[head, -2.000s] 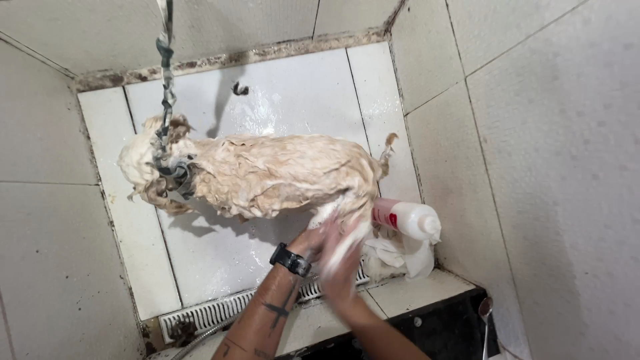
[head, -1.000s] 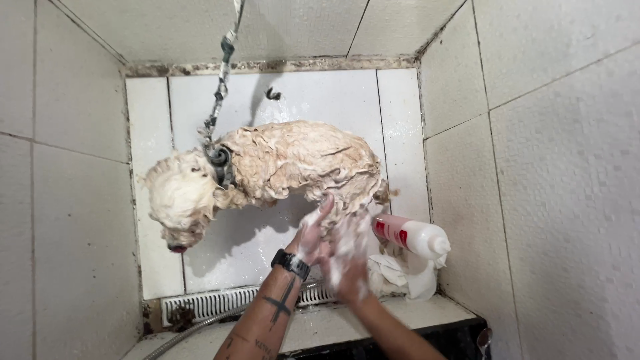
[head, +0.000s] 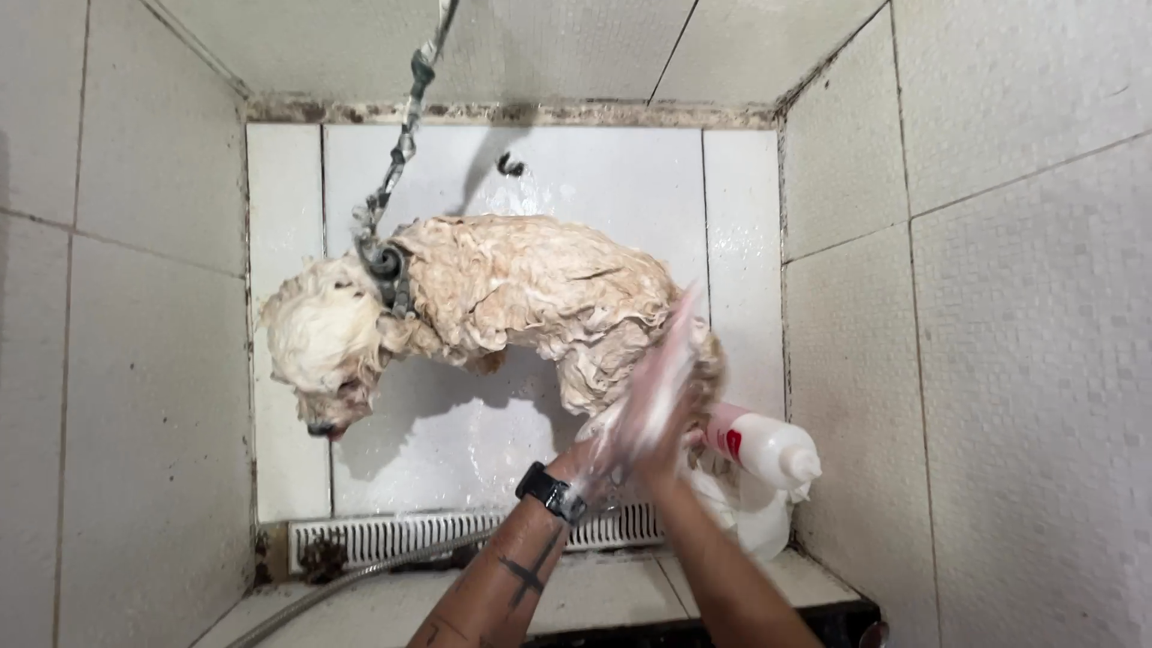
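A wet, lathered cream-coloured dog [head: 540, 279] stands on the white tiled floor, its head at the left and lowered. A dark collar with a twisted tether [head: 393, 175] runs from its neck up past the top edge. My left hand [head: 616, 441], below a black wristwatch [head: 551, 492], is foamy and blurred beside the dog's rear. My right hand [head: 666, 414] is pressed close against it, also soapy and blurred. The two hands overlap near the hind leg and tail, and their exact contact with the fur is unclear. A white and pink bottle [head: 765, 445] lies just right of them.
Tiled walls [head: 999, 297] enclose the basin on the left, back and right. A slotted drain grate [head: 405, 537] runs along the front, crossed by a metal shower hose [head: 360, 576]. A small dark clump [head: 510, 165] lies behind the dog. Another white container [head: 765, 522] is beneath the bottle.
The dog's head has turned downward toward the front since the oldest frame. My hands have come up and together beside its rear. The view has shifted somewhat.
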